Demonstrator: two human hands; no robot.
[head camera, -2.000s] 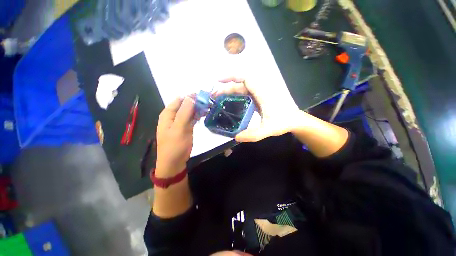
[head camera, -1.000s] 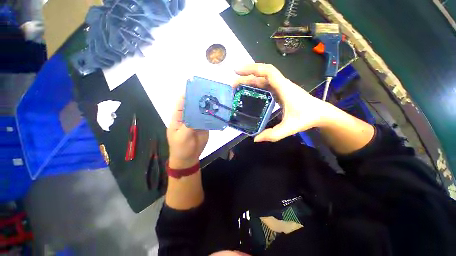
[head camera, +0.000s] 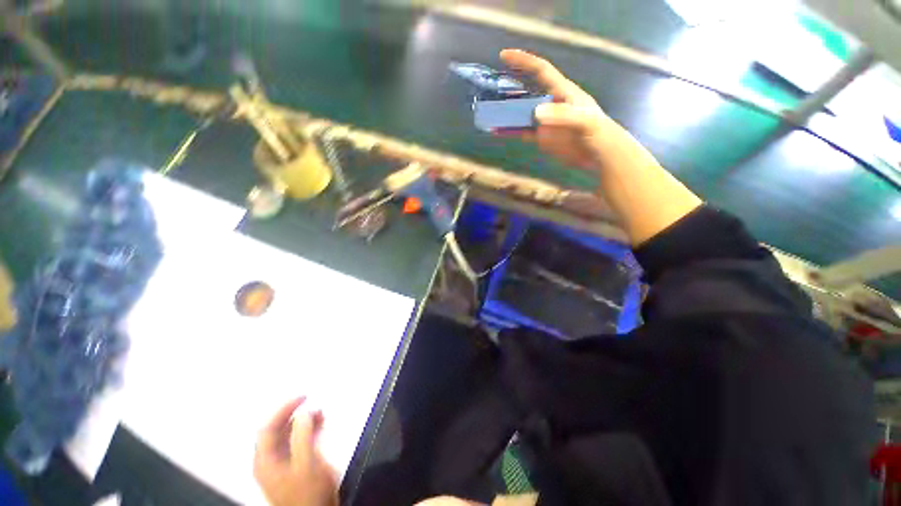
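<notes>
My right hand (head camera: 583, 124) is stretched out over the green surface beyond the bench. It holds the blue-grey housing (head camera: 504, 114) by one end between thumb and fingers. The front plate (head camera: 486, 77) shows as a thin, tilted, blurred piece beside the housing; the wires between them cannot be made out. My left hand (head camera: 294, 461) is low over the white paper (head camera: 212, 395), cut off by the lower edge. Its fingertips are close together; no object can be made out in it.
A parts dish (head camera: 254, 298) stands on the paper. A pile of blue-grey plates (head camera: 84, 306) lies left. The soldering gun (head camera: 427, 196), waste tin (head camera: 368, 223) and brush pot (head camera: 301, 170) stand at the bench's far side. A blue crate (head camera: 568, 287) is below the bench edge.
The view has swung to the right. My right hand has carried the unit from over the paper out over the green surface. My left hand has let go of the plate.
</notes>
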